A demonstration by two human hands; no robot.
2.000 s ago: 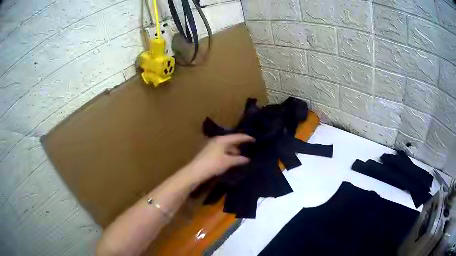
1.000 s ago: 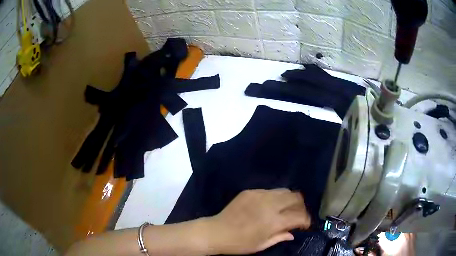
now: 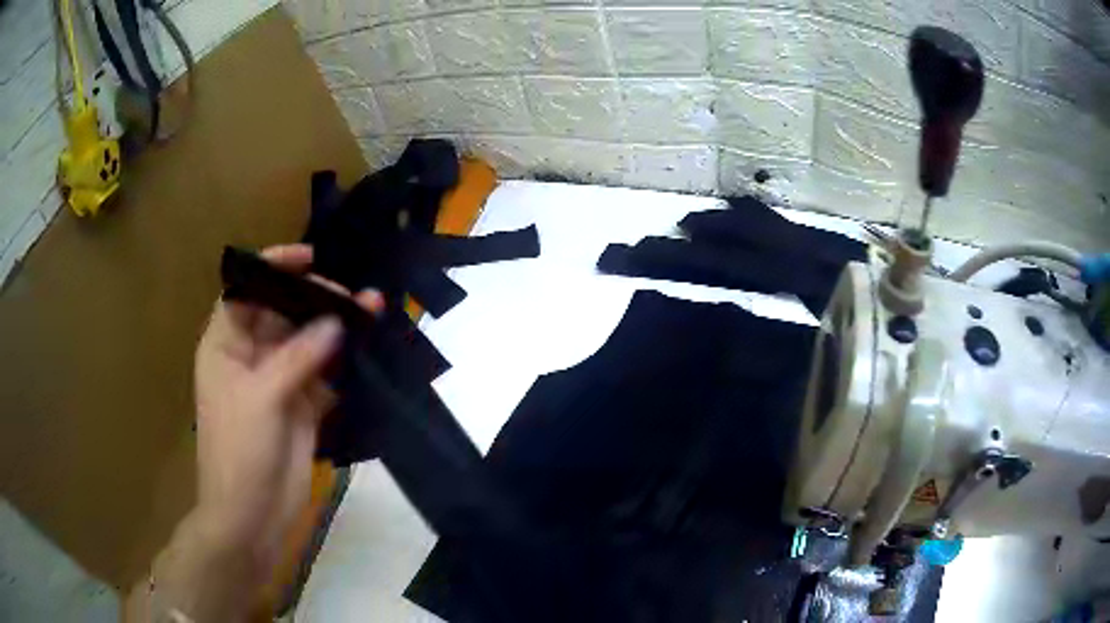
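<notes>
My left hand [image 3: 268,365] is raised at the left and grips the end of a black fabric strip [image 3: 420,444] between thumb and fingers. The strip slants down to the right onto a large black garment panel [image 3: 657,426] lying on the white table. The panel reaches under the head of the off-white sewing machine [image 3: 901,414] at the right. The metal presser foot area [image 3: 870,590] is at the bottom edge, and the needle cannot be made out. My right hand is not in view.
A pile of black strips [image 3: 390,219] lies over the orange table edge [image 3: 469,195], behind my left hand. A second black stack [image 3: 743,250] lies near the brick-patterned wall. Brown cardboard [image 3: 158,329] stands at left below a yellow socket [image 3: 89,164]. A dark-handled tool [image 3: 943,104] stands atop the machine.
My left hand has moved from the panel beside the machine up and left, and now holds a strip's end raised. Earlier it was at the strip pile.
</notes>
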